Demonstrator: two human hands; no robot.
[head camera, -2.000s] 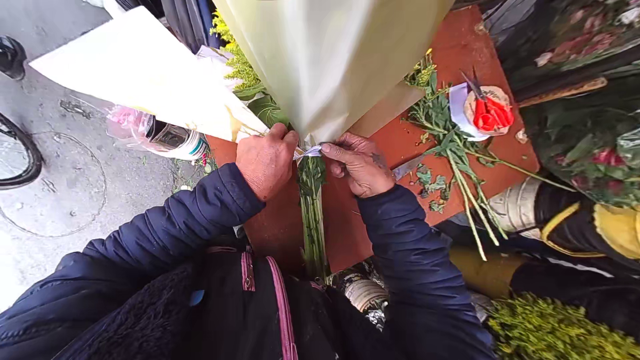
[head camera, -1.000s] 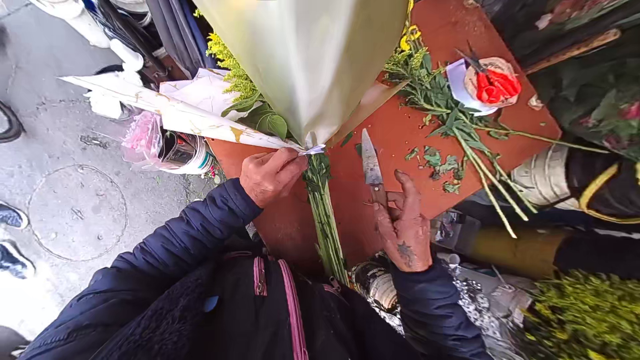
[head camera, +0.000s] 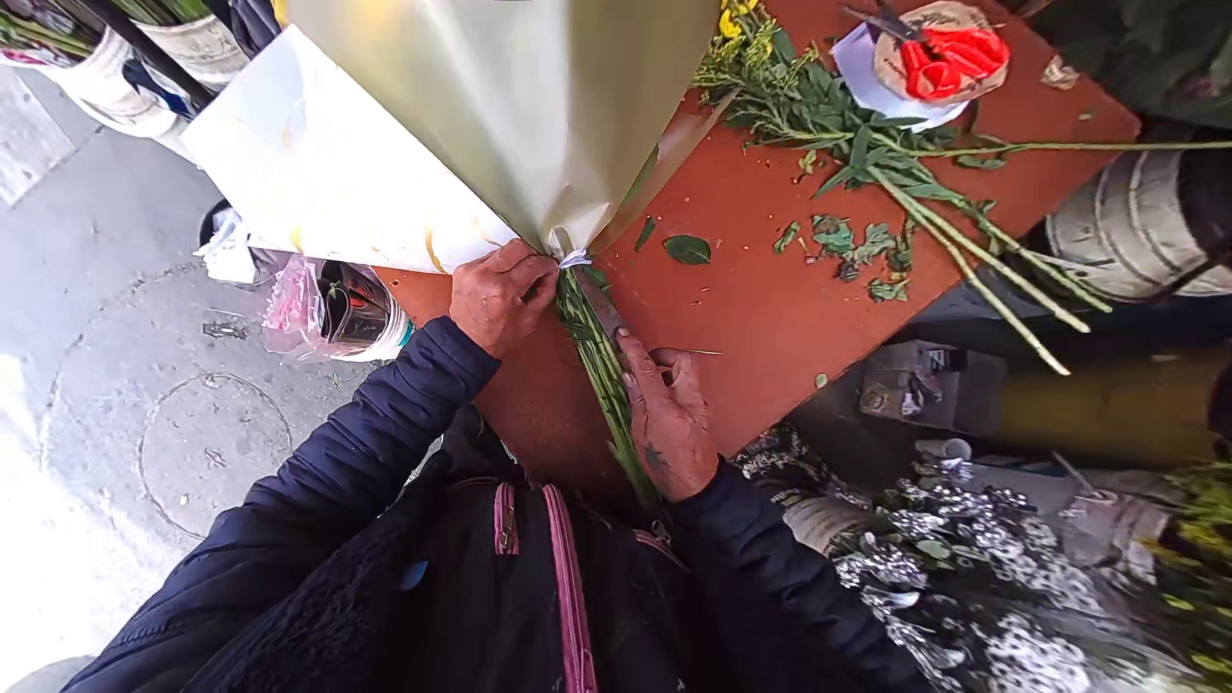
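A bouquet in pale translucent wrapping (head camera: 520, 106) lies on the red-brown table (head camera: 731, 241), its green stems (head camera: 602, 375) pointing toward my body. A white tie (head camera: 575, 258) goes around its neck. My left hand (head camera: 500, 294) pinches at the tie from the left, fingers closed; a white paper sheet (head camera: 327, 164) fans out above it. In my right hand (head camera: 669, 414) is a knife (head camera: 599, 300), its blade against the stems just below the tie. The knife's handle is mostly hidden in my fingers.
Cut stems with leaves (head camera: 914, 183) lie on the table's right side, near a red item in a paper-covered roll (head camera: 948, 60) with dark scissors (head camera: 885, 19). Buckets (head camera: 125, 87) stand upper left, a bin with pink plastic (head camera: 371, 322) left. White flowers (head camera: 962, 577) are lower right.
Both hands were together at the tie two seconds ago. One second ago my right hand held the knife apart from the stems, over the table; now its blade is against them. My left hand stays at the tie.
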